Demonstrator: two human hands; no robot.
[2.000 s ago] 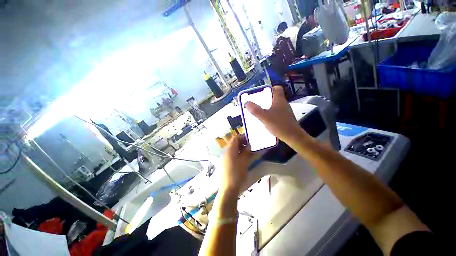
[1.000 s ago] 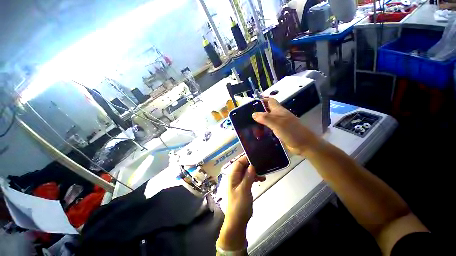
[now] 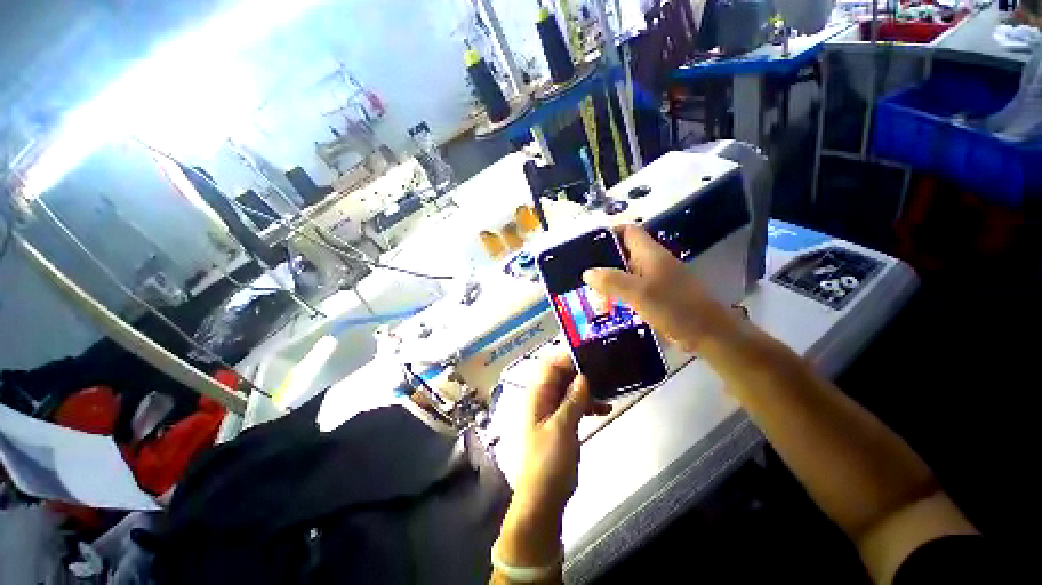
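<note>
A smartphone (image 3: 623, 363) with a dark screen and a bright red and blue picture is held upright, tilted, in front of the sewing machine head (image 3: 503, 338). My left hand (image 3: 554, 423) grips its lower left edge. My right hand (image 3: 657, 286) holds its upper right edge, with the thumb over the screen. A black garment piece (image 3: 331, 491) lies left of and below the needle area (image 3: 463, 414), touched by neither hand. The phone and my right hand hide part of the machine head.
A parts tray (image 3: 832, 278) with round metal pieces is at the table's right end. Dark thread cones (image 3: 486, 86) stand behind the machine. A blue crate (image 3: 954, 137) is at the upper right. White paper (image 3: 71, 459) and red cloth (image 3: 183, 440) are at the left.
The phone screen has gone from white to dark, then to a coloured picture. Both hands and the phone sit lower than at first, and more of the machine head and black cloth shows.
</note>
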